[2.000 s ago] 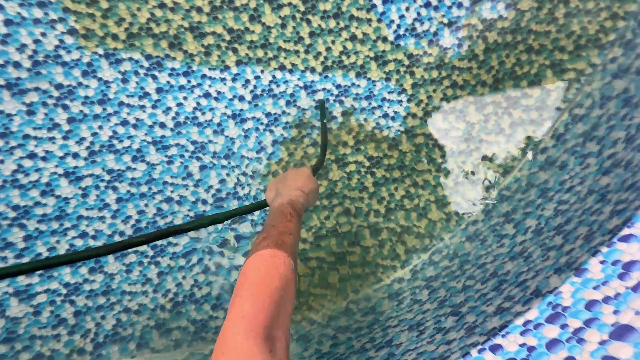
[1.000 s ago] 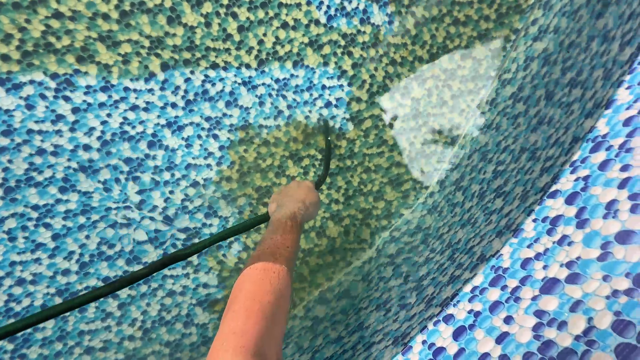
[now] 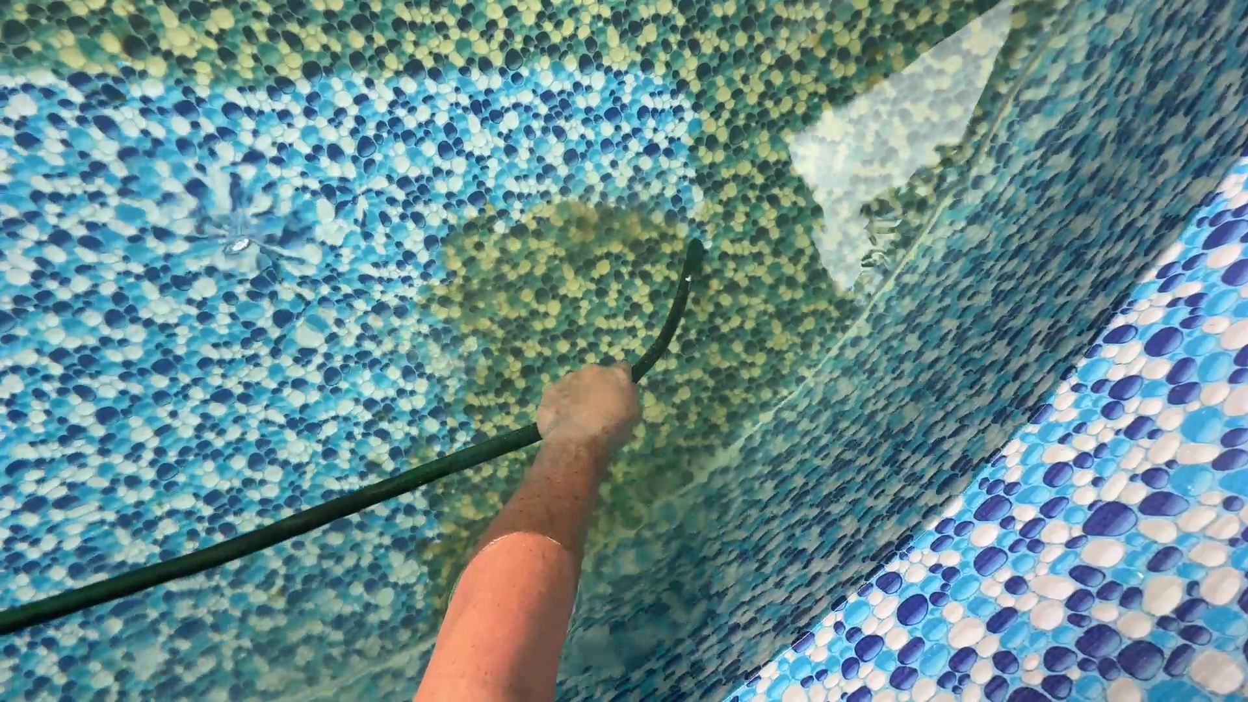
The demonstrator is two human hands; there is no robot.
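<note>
My left hand is under the water near the middle of the view, closed around a dark green hose. The hose runs from the left edge into my fist. Its short free end comes out beyond the fist and curves upward, the tip close to the pebble-patterned pool floor; contact cannot be told. My forearm enters from the bottom, partly submerged. Around the hose end the floor looks green and yellow, while a blue and white area stretches to the left. My right hand is out of view.
The submerged pool wall slopes along the right. Its blue and white pebble-patterned part above the water fills the lower right corner. A pale reflection lies on the water at upper right, and a small ripple at left.
Holding the hose throughout, my left hand has moved its free end rightward over the floor pattern, towards the right end of the blue area. The view has shifted and tilted.
</note>
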